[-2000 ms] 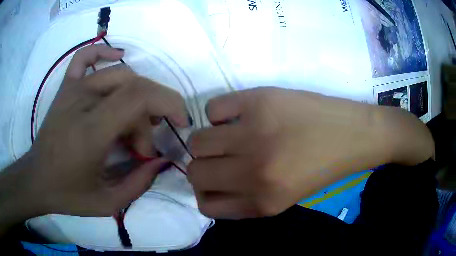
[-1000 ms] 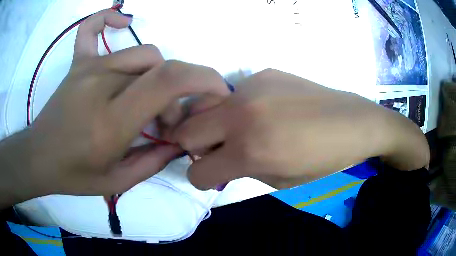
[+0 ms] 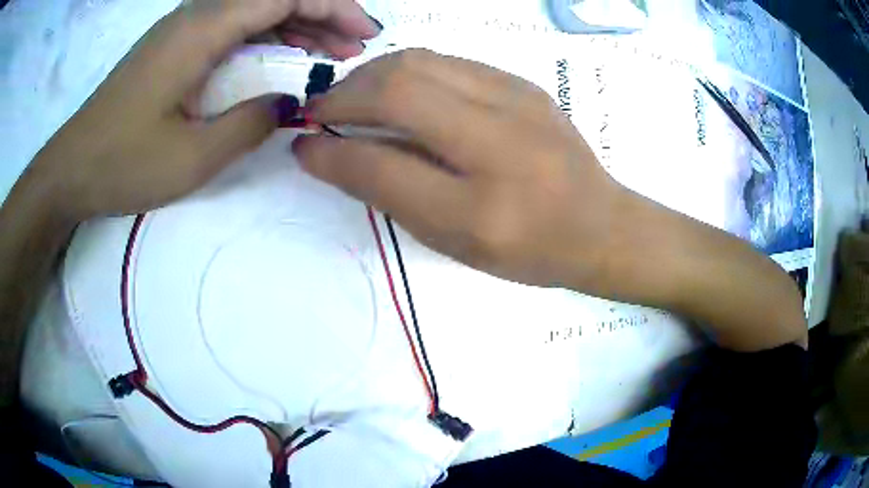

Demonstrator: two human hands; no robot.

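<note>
A white housing [image 3: 286, 315] lies in front of me with a red-and-black wire pair [image 3: 127, 276] around it. Black connectors show at its left edge [image 3: 124, 383], lower right [image 3: 450, 424] and bottom [image 3: 279, 471]. My right hand [image 3: 476, 172] pinches the wire just below the top black connector [image 3: 320, 78]. My left hand [image 3: 152, 124] has its thumb tip on the wire there, fingers spread above the connector. The wire under my right hand is hidden.
A printed sheet [image 3: 610, 238] covers the table. Black tweezers [image 3: 738, 122] lie on its picture at right. A grey-white rounded item [image 3: 598, 13] is at the top. Blue floor with a yellow line shows below the table edge.
Both hands have moved up, from the middle of the housing to its top connector. More of the housing and wire pair shows, including the lower right connector. The grey-white item has come into view.
</note>
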